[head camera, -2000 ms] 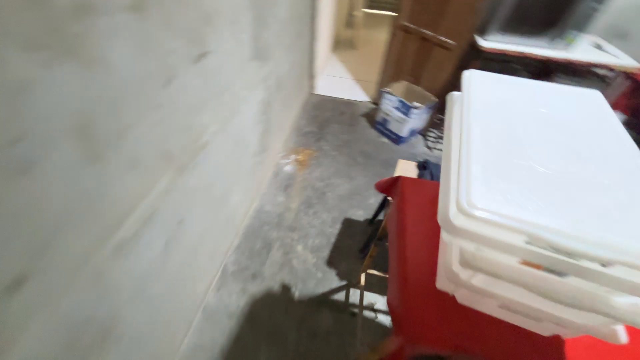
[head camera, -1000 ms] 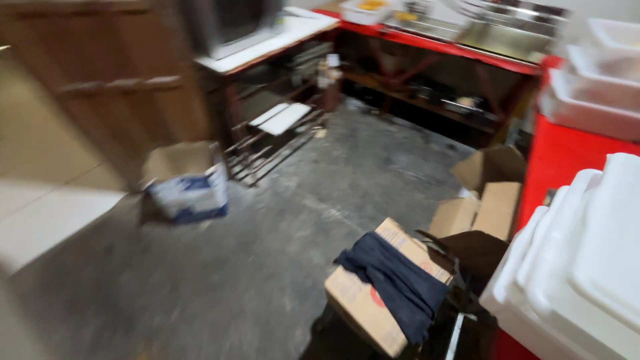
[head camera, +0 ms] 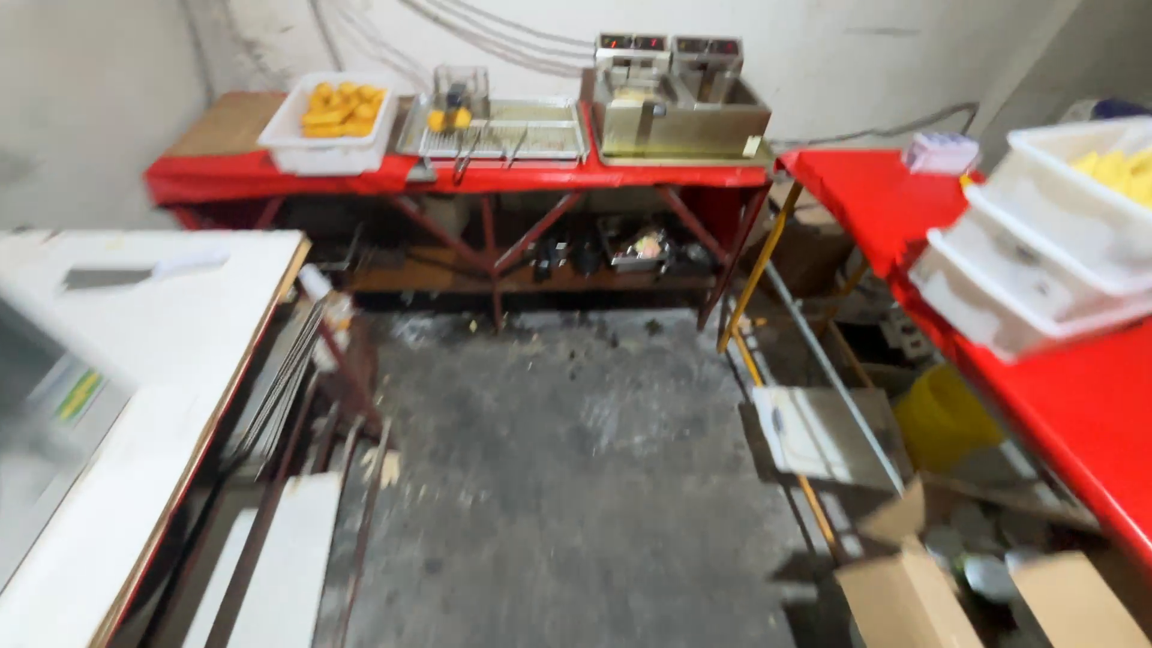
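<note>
Neither my left hand nor my right hand is in view. Against the back wall, a white plastic tub [head camera: 328, 158] holds orange-yellow food pieces. Beside it lies a metal tray [head camera: 540, 135] with a wire basket [head camera: 474, 85] at its left end. A double stainless steel deep fryer [head camera: 684, 126] stands to the right, with red lights on its two control heads. On the right-hand table, stacked white plastic tubs [head camera: 999, 292] stand, the top one with yellow pieces in it. A knife with a white handle [head camera: 191, 262] lies on the white table at left.
A red-covered table [head camera: 576, 175] spans the back, another red-covered table [head camera: 1044, 396] runs along the right, and a white-topped table [head camera: 180, 360] fills the left. Grey concrete floor [head camera: 558, 486] lies between them. An open cardboard box [head camera: 909, 598] and a yellow bucket [head camera: 945, 418] are at lower right.
The view has swung right and forward, from the wall and doorway to the fryer table. The blue-and-white box and the cardboard box with dark cloth are out of view.
</note>
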